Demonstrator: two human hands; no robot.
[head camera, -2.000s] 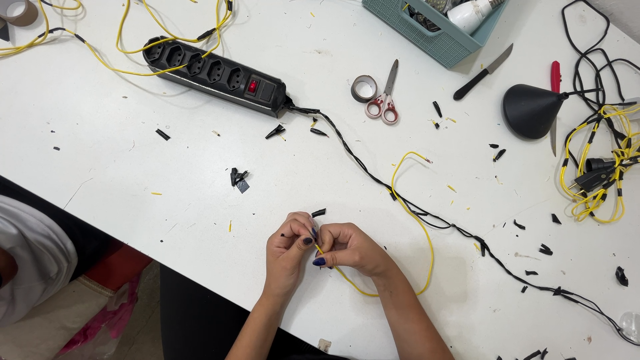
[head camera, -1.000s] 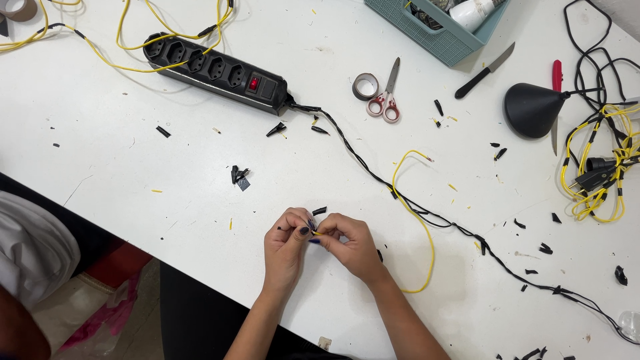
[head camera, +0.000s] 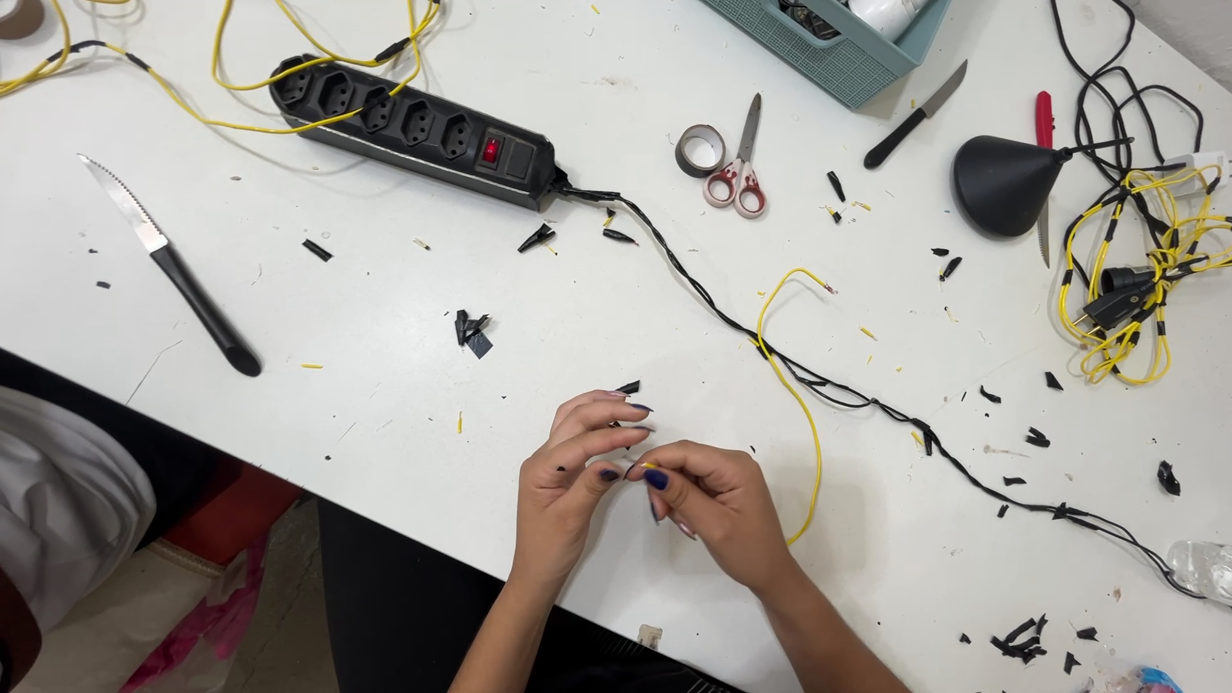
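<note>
My right hand (head camera: 707, 496) pinches one end of a yellow wire (head camera: 816, 452) between thumb and forefinger. From under that hand the wire curves up across the black twisted cable (head camera: 698, 284) to a bared copper end. Close on the left, my left hand (head camera: 582, 472) has its fingers spread, with a black scrap on its palm side and no wire in its grasp. Black scraps lie just behind its fingertips. The black power strip (head camera: 414, 125) with a red switch lies at upper left, joined to the black cable.
A serrated knife (head camera: 197, 298) lies at left. Tape (head camera: 700, 151), scissors (head camera: 739, 178), another knife (head camera: 914, 115), a black cone (head camera: 1006, 188) and a teal basket (head camera: 847, 63) are farther back. A yellow wire bundle (head camera: 1160, 279) lies right. A person in a light garment (head camera: 58, 481) is at left.
A serrated knife now lies on the table at left, where earlier frames show none. My left hand has opened and come away from the wire end, which my right hand still holds.
</note>
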